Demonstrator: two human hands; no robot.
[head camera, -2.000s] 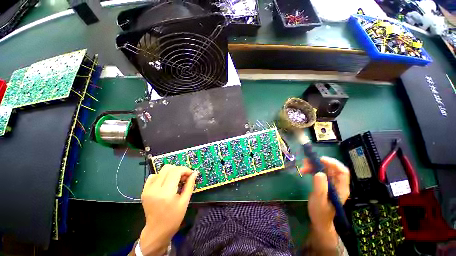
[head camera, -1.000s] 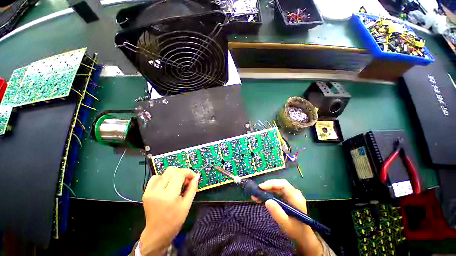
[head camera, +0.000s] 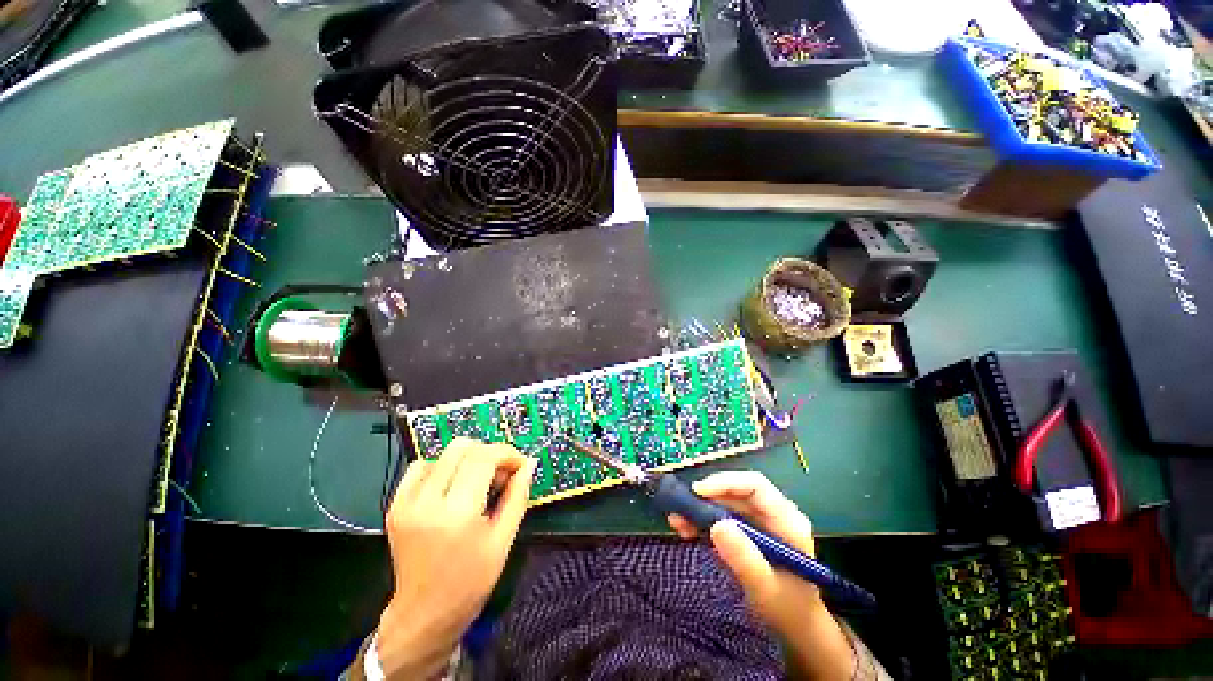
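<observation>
The green PCB panel (head camera: 645, 415) with pale edges lies slanted at the bench's front edge, partly over the black work plate (head camera: 526, 309). My right hand (head camera: 748, 526) holds the dark blue soldering iron (head camera: 785, 552), its metal tip pointing up-left over the middle of the panel; contact cannot be told. My left hand (head camera: 459, 522) is at the panel's lower left, thumb and forefinger pinched near the board. Solder wire (head camera: 314, 459) curves from the green-rimmed spool (head camera: 303, 338) towards my left hand. The pinched wire end is too small to see clearly.
The fan (head camera: 499, 153) stands behind the plate. The tip cleaning pot (head camera: 796, 303), iron stand (head camera: 878, 266) and sponge tray (head camera: 873, 350) are right of the panel. The soldering station (head camera: 968, 439) holds red-handled pliers (head camera: 1097, 459). Stacked boards (head camera: 127, 200) are left, a blue parts bin (head camera: 1051, 100) back right.
My right hand has brought the iron leftward from beside the cleaning pot to over the panel, and has stayed nearly still since one second ago. My left hand has barely moved.
</observation>
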